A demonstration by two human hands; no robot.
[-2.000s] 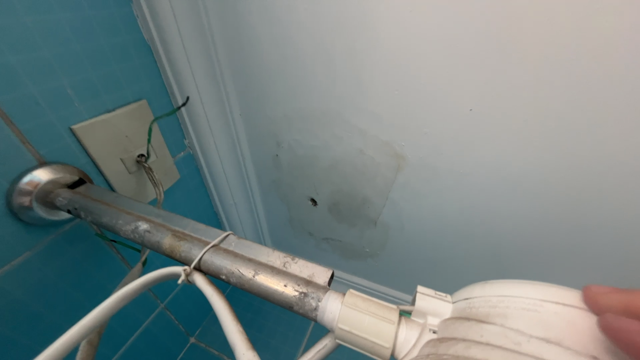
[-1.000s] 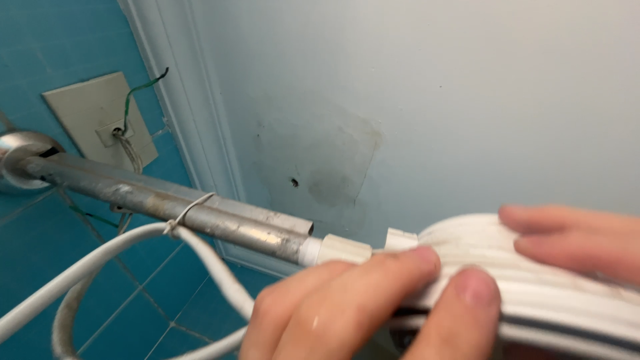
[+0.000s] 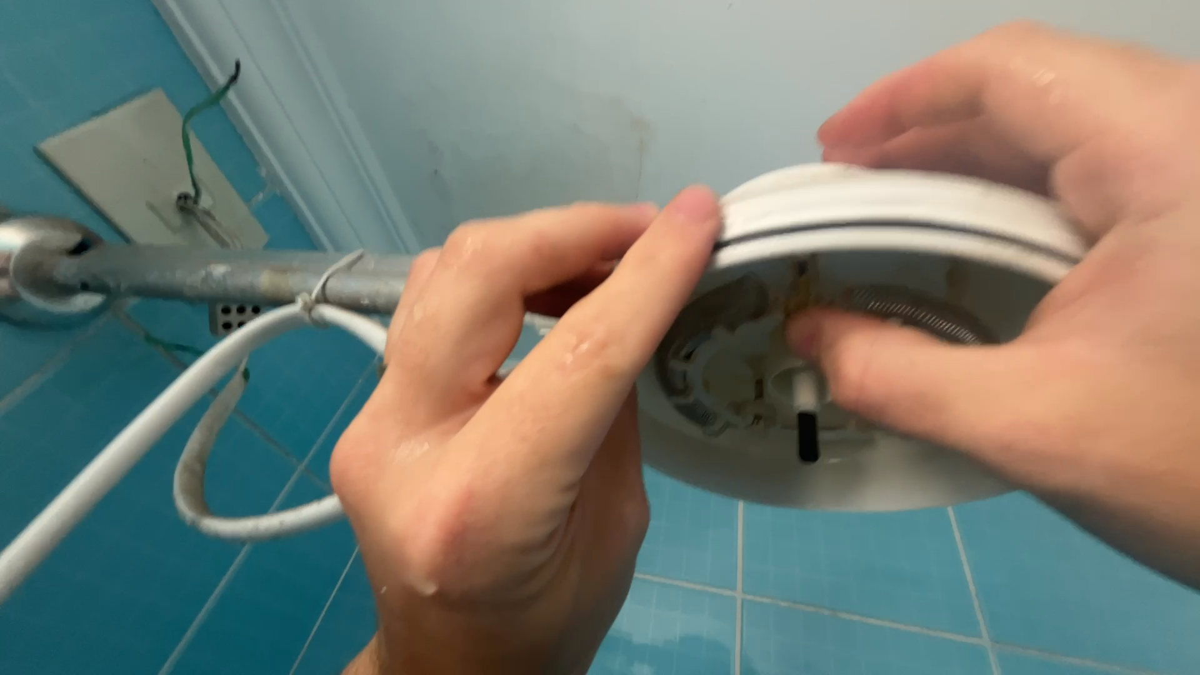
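A white round electric shower head (image 3: 891,211), its underside open, shows a coiled heating element (image 3: 923,314) and a small black-tipped post (image 3: 807,431) inside. My left hand (image 3: 525,394) grips the left side of its housing near the pipe joint, which the fingers hide. My right hand (image 3: 1022,234) holds the right side, fingers over the top and thumb reaching inside the open chamber. The metal shower arm (image 3: 244,275) runs from the wall at left toward the housing. A white hose (image 3: 159,417) is tied to this arm.
A beige wall plate (image 3: 141,178) with loose wires and a green wire (image 3: 187,141) is on the blue tiled wall (image 3: 675,544) at left. A connector block (image 3: 236,317) hangs under the pipe. The pale ceiling (image 3: 525,84) with a stained patch lies close above.
Both hands have come further into view and onto the shower head. Its open underside, not visible two seconds ago, now shows, and my right thumb is inside it.
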